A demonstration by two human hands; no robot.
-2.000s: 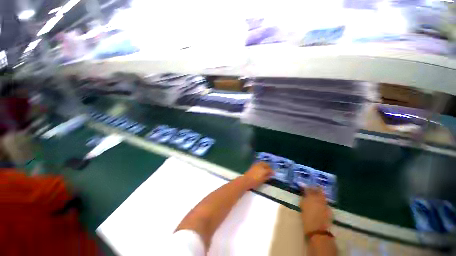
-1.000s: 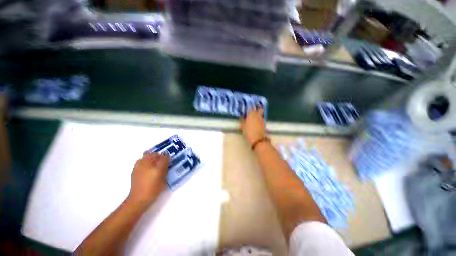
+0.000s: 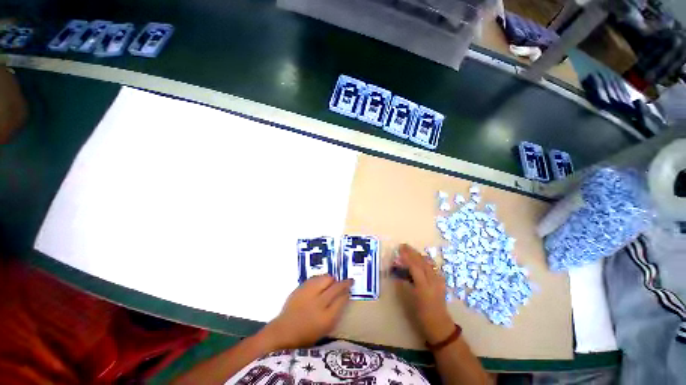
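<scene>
Two flat housings with pale rims and dark blocks lie side by side, the left housing (image 3: 317,257) on the white sheet's edge and the right housing (image 3: 360,265) at the brown board's left edge. My left hand (image 3: 314,307) rests with its fingertips on their lower ends. My right hand (image 3: 418,280) is over the brown board (image 3: 391,199), right of the housings, with its fingers around a small dark slim item. A heap of small pale-blue pieces (image 3: 481,259) lies just right of my right hand.
Beyond the pale rail (image 3: 263,120), the green belt (image 3: 248,60) carries housings in groups (image 3: 386,107). A bulging clear bag (image 3: 598,218) and a white ring (image 3: 669,177) are at right. Grey layered trays (image 3: 406,22) stand beyond. Another person's arm (image 3: 9,105) shows at left.
The two housings have moved right and nearer me and now lie flat. My right hand has left the housings on the belt and come back to the brown board beside the heap.
</scene>
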